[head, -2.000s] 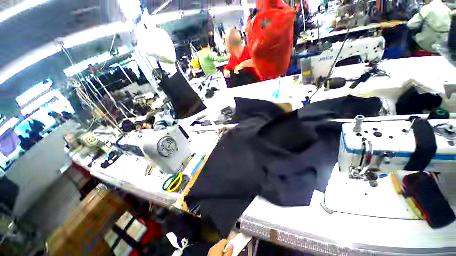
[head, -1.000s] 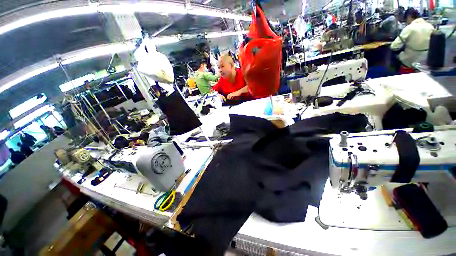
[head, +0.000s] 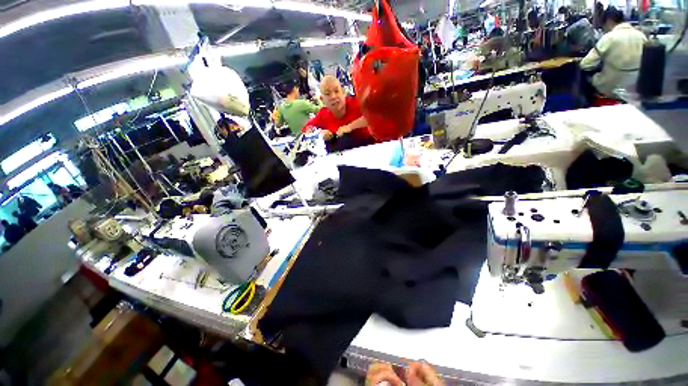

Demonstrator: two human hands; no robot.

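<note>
A large dark garment lies spread over the white sewing table, its lower part hanging over the front edge. My left hand and my right hand are close together at the bottom edge of the picture, mostly cut off. The fingers look bent; what they hold, if anything, cannot be made out. The white sewing machine with a blue stripe stands to the right of the garment. A black band hangs over its head.
A smartphone lies on the machine bed beside a thin yellow-orange tool. Yellow-green scissors lie at the left table edge beside a grey-white motor housing. A red bag hangs behind the table. A person in red sits beyond.
The view has shifted. Both hands now show at the bottom edge; one second ago neither was in view. The pale piece seen earlier by a hand is not clearly visible. The garment looks unmoved.
</note>
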